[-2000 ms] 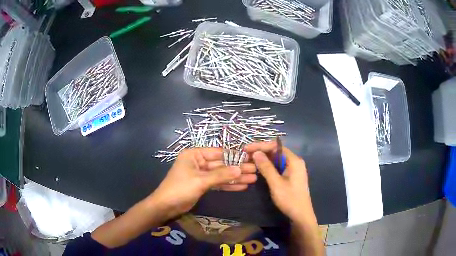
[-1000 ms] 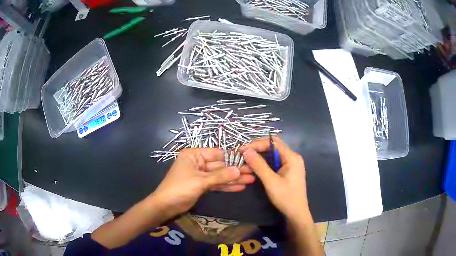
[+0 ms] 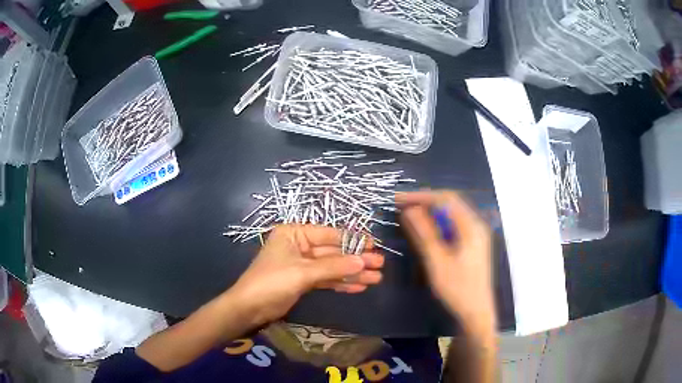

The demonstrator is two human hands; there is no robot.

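Note:
My left hand (image 3: 321, 258) lies palm up at the near edge of a loose heap of silver burrs (image 3: 325, 191) and holds a few burrs (image 3: 354, 241) side by side across its fingers. My right hand (image 3: 449, 239) is blurred, to the right of the heap and apart from my left hand. A blue-handled tool (image 3: 443, 223) shows in it, blurred; its tip cannot be made out. Whether it also holds a burr I cannot tell.
The full main parts box (image 3: 351, 90) stands behind the heap. A scale box (image 3: 123, 131) tilts on the digital scale (image 3: 146, 179) at left. A paper strip (image 3: 531, 224) with a black pen (image 3: 499, 123) and a narrow parts tray (image 3: 576, 176) lie at right. Green-handled pliers (image 3: 185, 41) lie far left.
My right hand has moved away from my left hand to the right. Fewer burrs show in my left fingers. One burr now lies at the heap's right edge, beside the left fingertips.

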